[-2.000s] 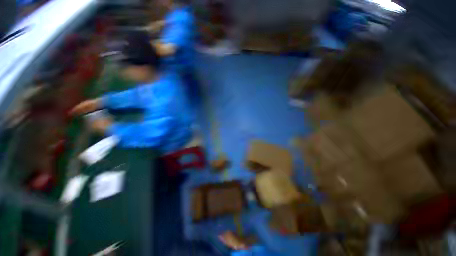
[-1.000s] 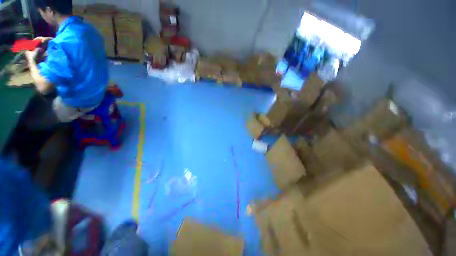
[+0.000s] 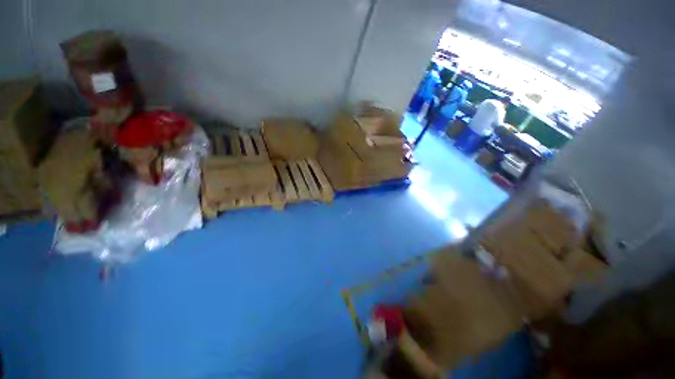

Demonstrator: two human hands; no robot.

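Note:
Neither of my hands can be made out in the head view. Nearest in front are large brown cartons [image 3: 466, 303] on the blue floor at the lower right, blurred. A small red and white object [image 3: 386, 323] is at their left side; what it is cannot be told. More brown cartons [image 3: 529, 248] are behind them towards the doorway.
Blue floor [image 3: 222, 296] spreads ahead. Along the wall are stacked cartons [image 3: 18, 144], clear plastic sheeting [image 3: 159, 211] with a red item [image 3: 153, 128], wooden pallets [image 3: 303, 181] and cartons on a blue pallet [image 3: 363, 159]. People [image 3: 488, 116] are beyond a bright doorway.
The view has swung right, away from the green bench and the seated workers in blue. The wall, pallets and doorway now show larger. The hand at the bottom edge two seconds ago is gone.

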